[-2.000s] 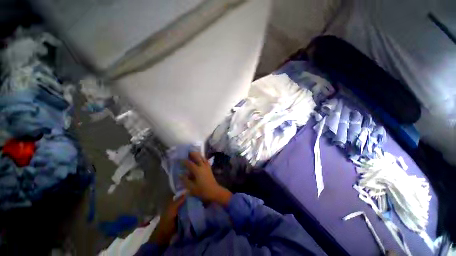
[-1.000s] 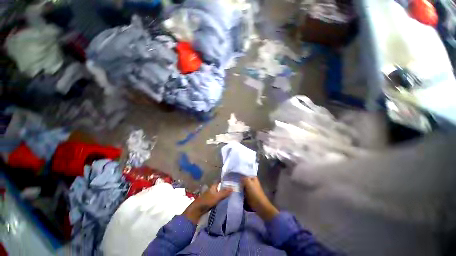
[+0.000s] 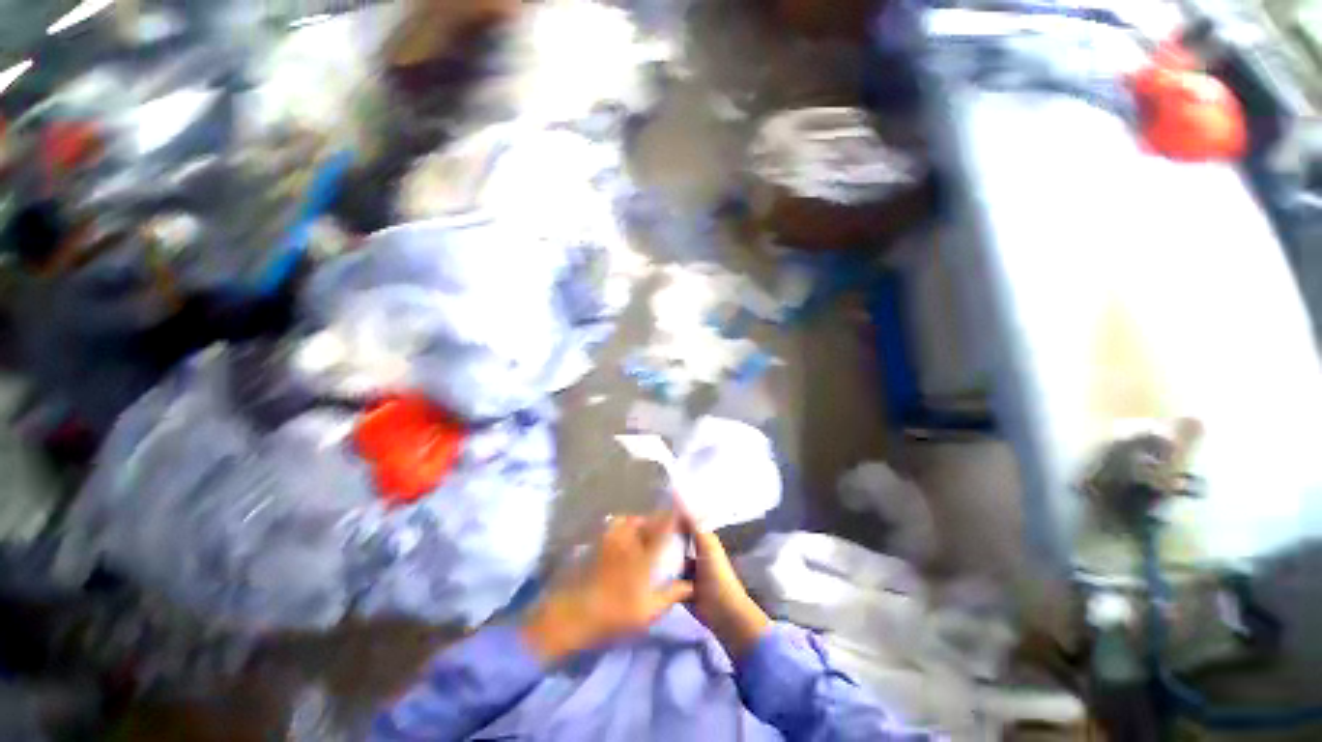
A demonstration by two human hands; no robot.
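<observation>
A small pale cloth stack stands out above my hands at the lower middle, its edges blurred. My left hand is on its left side, fingers bent against its lower end. My right hand is on its right side, close against the left. Both hands seem to hold the stack between them. Motion blur hides the fingertips and how the cloth is folded.
An ironing table with a scorched patch stands at right, with a dark iron at its near end and a red-orange bag at its far end. A blue-grey cloth heap with a red-orange piece lies left. White scraps cover the floor ahead.
The view has swung right and forward, bringing the ironing table and iron further into view. The hands have moved closer together around the cloth, which stays held in front of me.
</observation>
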